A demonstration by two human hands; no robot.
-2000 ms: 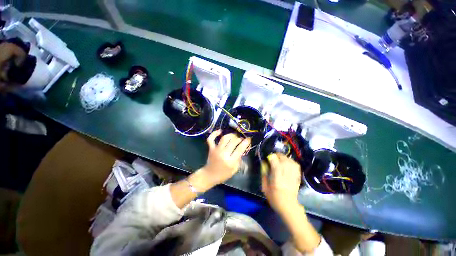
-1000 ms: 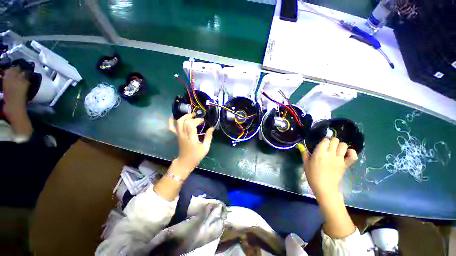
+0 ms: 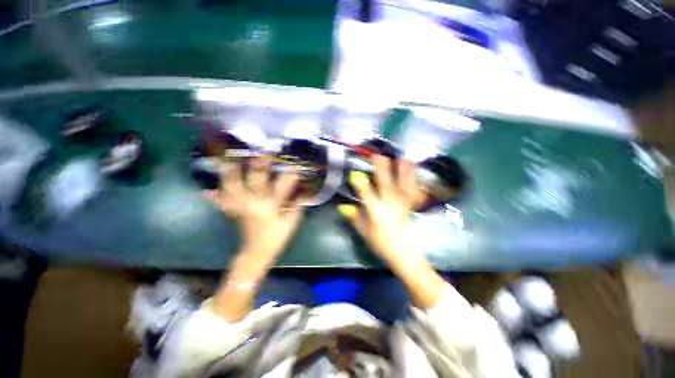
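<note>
The frame is blurred by motion. A row of several white-and-black camera housings stands on the green bench mat, their white brackets [image 3: 259, 111] pointing away from me. My left hand [image 3: 260, 193] is spread over the left housings, fingers apart. My right hand [image 3: 386, 198], with yellow finger cots, lies over the right part of the row. The rightmost housing [image 3: 446, 177] shows beside it. Red and yellow wires [image 3: 355, 148] show between the hands. Blur hides whether either hand grips a housing.
Two small black round parts [image 3: 122, 153] and a clump of clear loops [image 3: 72, 184] lie left. Looser loops [image 3: 544, 177] lie right. A white sheet [image 3: 422, 63] and black trays [image 3: 592, 52] are behind. Cartons with white-and-black units [image 3: 534, 317] flank me below.
The view has shifted and blurred. My right hand has left the rightmost housing's interior and moved closer to my left hand. The housings now appear closer together.
</note>
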